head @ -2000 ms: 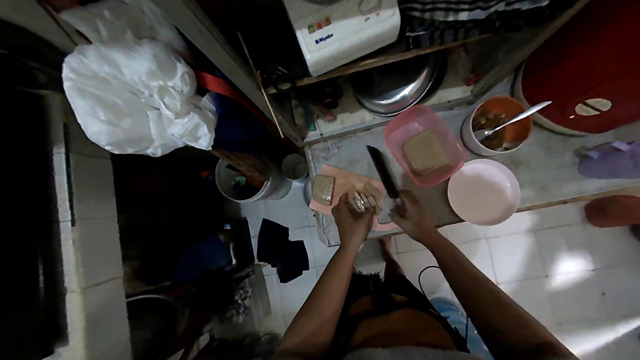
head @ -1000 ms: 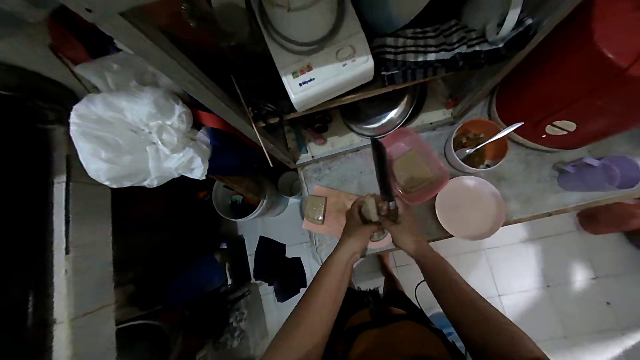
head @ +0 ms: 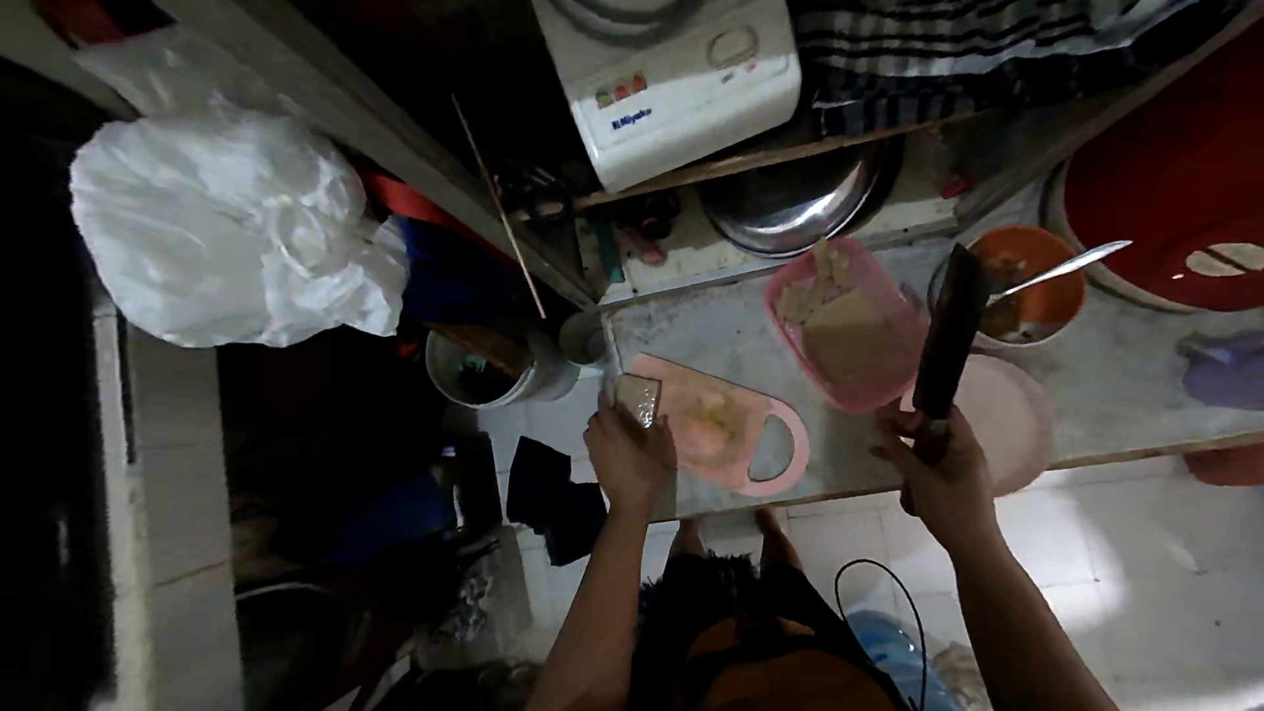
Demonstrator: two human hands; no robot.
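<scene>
My left hand (head: 630, 449) has its fingers on a pale block (head: 640, 395), perhaps tempeh, at the left end of a pink cutting board (head: 706, 425). Raised over the counter's right part, my right hand (head: 938, 459) grips a dark-bladed knife (head: 953, 331) by its handle, blade pointing away from me. Between the board and the knife stands a pink plastic tub (head: 894, 395) holding a large tan slab (head: 847, 336) and several smaller cut pieces (head: 825, 276). A pale pink plate (head: 1012, 420) lies partly behind my right hand. The board's middle is bare and stained.
An orange bowl (head: 1062, 306) with a metal spoon (head: 1071, 267) stands beyond the plate, near a large red container (head: 1175, 178). A steel basin (head: 790, 212) sits under a white appliance (head: 691, 109). Left of the counter's edge (head: 610, 341) are a bucket (head: 528, 390) and a white plastic bag (head: 227, 217).
My hands have parted: the left moved left to the block on the board, the right moved right with the knife. Small pieces now lie in the tub beside the slab; none show there two seconds ago.
</scene>
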